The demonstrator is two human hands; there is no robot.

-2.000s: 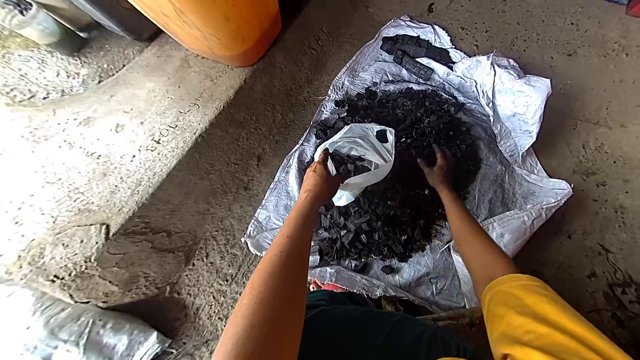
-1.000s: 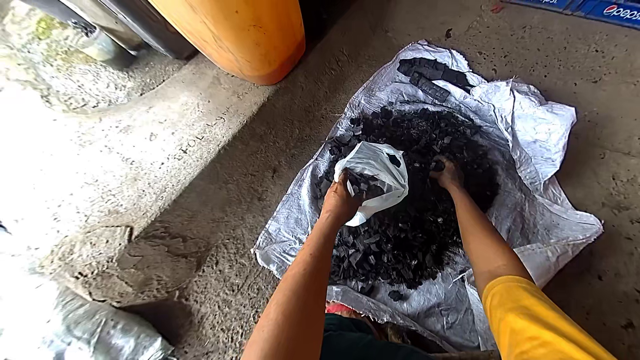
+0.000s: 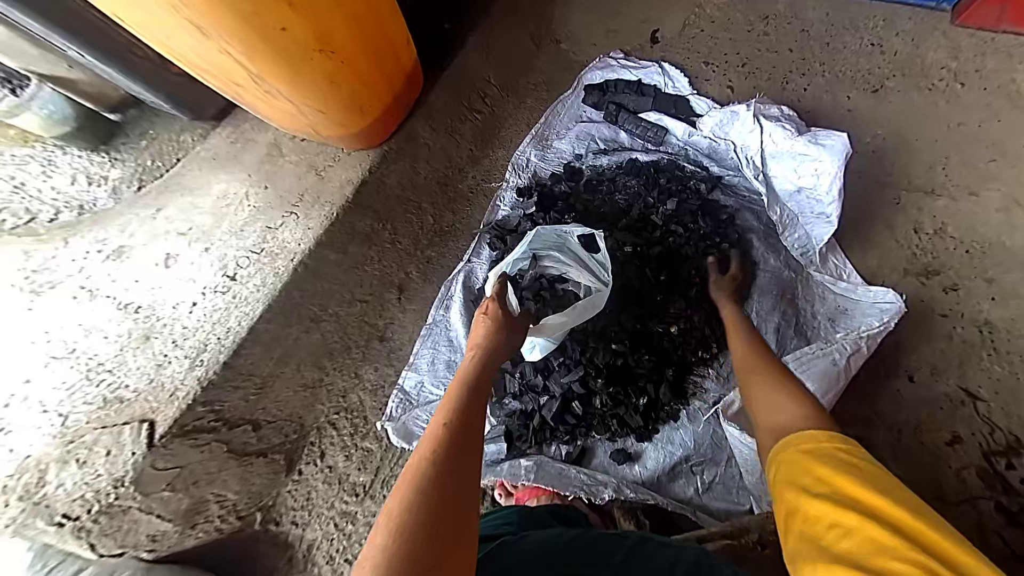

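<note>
A white plastic bag [image 3: 588, 296], its mouth wide, holds black charcoal pieces. My left hand [image 3: 500, 324] grips the bag's left rim with the thumb on top. My right hand [image 3: 728, 280] is at the right edge of the charcoal heap [image 3: 632, 368], fingers spread; its fingertips are dark and blurred, and I see nothing held in it. The heap lies on a spread silvery woven sack [image 3: 800, 320]. Larger charcoal chunks [image 3: 640, 104] rest at the sack's far end.
An orange plastic container [image 3: 320, 72] stands at the upper left, beside a dark object and a greyish vessel [image 3: 48, 112]. A raised concrete ledge [image 3: 240, 216] runs along the left. Red and blue objects [image 3: 988, 14] show at the top right corner. Rough concrete floor surrounds the sack.
My right hand has shifted to the right edge of the heap, from further in among the charcoal. My left hand has kept its grip on the bag.
</note>
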